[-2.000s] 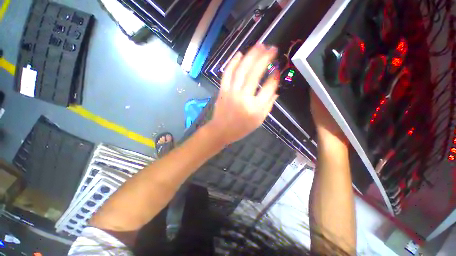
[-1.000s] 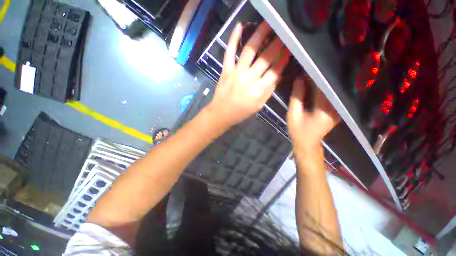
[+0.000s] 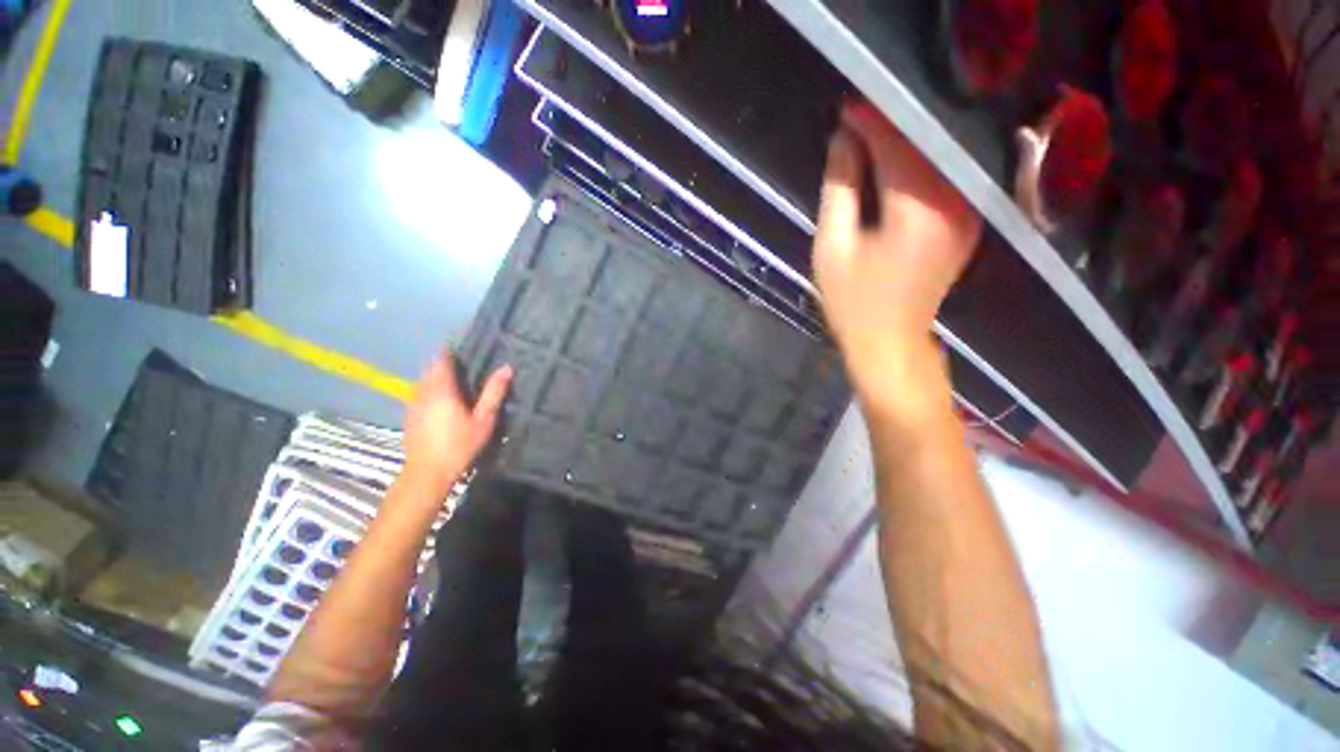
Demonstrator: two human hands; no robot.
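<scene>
A dark grey compartment tray [image 3: 632,367] lies at waist height against the rack front; its pockets look empty. My left hand [image 3: 453,419] is at the tray's left edge, with thumb and fingers on the rim. My right hand [image 3: 897,235] reaches between two rack shelves, under the white-edged upper shelf [image 3: 1014,243]; its fingertips are partly hidden, and what it holds, if anything, cannot be told. A dark round unit with a lit face [image 3: 651,18] is on the shelf at the top.
Red-lit round units [image 3: 1080,154] fill the upper shelf at right. Stacked black trays with a white tag [image 3: 165,176] stand on the floor beyond the yellow line. White hole trays [image 3: 287,566], another dark tray [image 3: 191,456] and a cardboard box [image 3: 52,536] are low left.
My left hand has left the rack shelf and moved down to the tray's left edge. My right hand stays reaching in the shelf gap. The view has shifted, and more of the tray shows.
</scene>
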